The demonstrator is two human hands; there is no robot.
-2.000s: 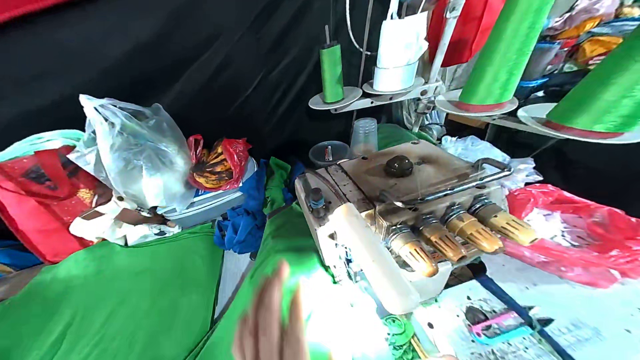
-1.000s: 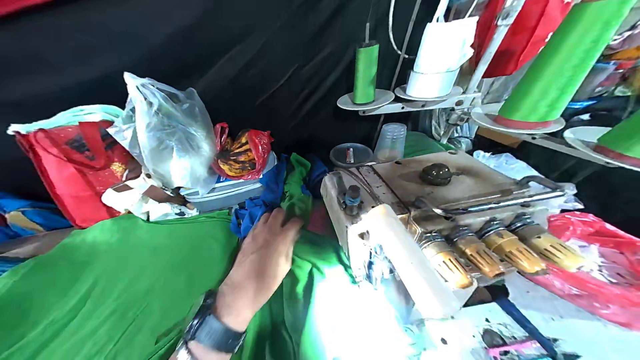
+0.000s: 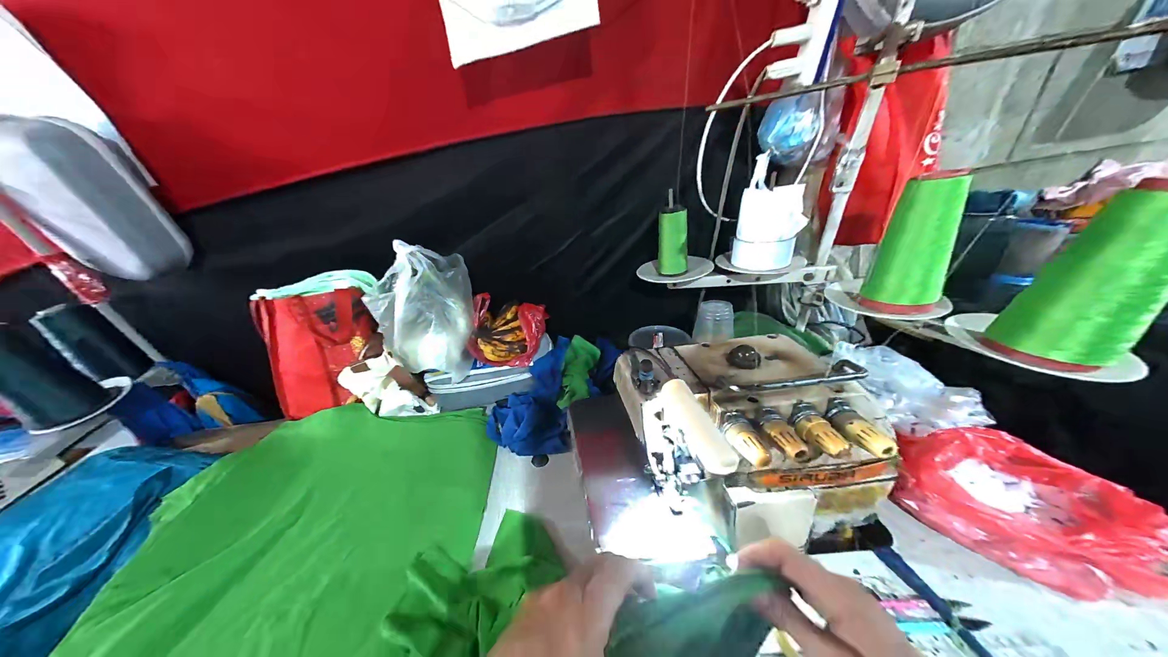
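Note:
Both hands are low in the view, just in front of a Siruba overlock sewing machine (image 3: 757,401). My left hand (image 3: 579,607) grips the left side of a dark green piece of fabric (image 3: 689,620). My right hand (image 3: 817,593) pinches the same fabric at its right edge. The machine's lamp lights the needle area brightly, right beyond the fingers. More green fabric (image 3: 493,584) lies bunched beside my left hand, and a large green cloth (image 3: 310,520) is spread to the left. The fabric's lower part is blurred.
Green thread cones (image 3: 917,242) stand at the upper right. A red plastic bag (image 3: 1040,511) lies right of the machine. Behind the green cloth are a red bag (image 3: 306,351), a clear plastic bag (image 3: 424,315) and bunched blue fabric (image 3: 538,411). Blue fabric (image 3: 82,520) lies far left.
My left hand has come back from the bunched cloth left of the machine to its front. My right hand has come into view, and both now hold fabric. The view has shifted and takes in more wall.

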